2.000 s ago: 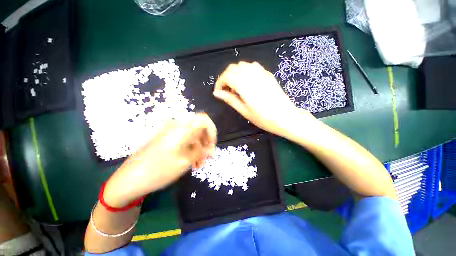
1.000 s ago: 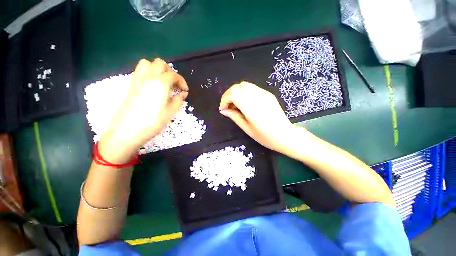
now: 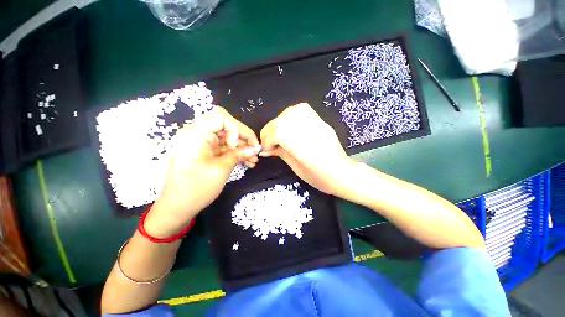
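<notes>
The long black tray point(image 3: 272, 86) holds a heap of white plastic parts point(image 3: 127, 148) at its left and a heap of metal pins point(image 3: 381, 96) at its right. My left hand point(image 3: 214, 151) and my right hand point(image 3: 303, 142) meet fingertip to fingertip over the tray's bare middle, near its front edge. A tiny white part point(image 3: 258, 150) shows between the left fingertips. The right thumb and finger are pinched against it; whether they hold a pin is too small to tell. The small near tray point(image 3: 279, 263) holds a heap of white pieces point(image 3: 272, 210).
A dark pen-like tool point(image 3: 440, 85) lies right of the long tray. A black side tray point(image 3: 59, 139) with a few white pieces is at far left. A clear bag point(image 3: 183, 11) and a white bag point(image 3: 480, 37) lie at the back. A blue crate point(image 3: 508, 229) is below the bench edge.
My left hand has moved right from over the white heap to meet my right hand. My right hand has shifted slightly left and its fingertips now touch the left ones.
</notes>
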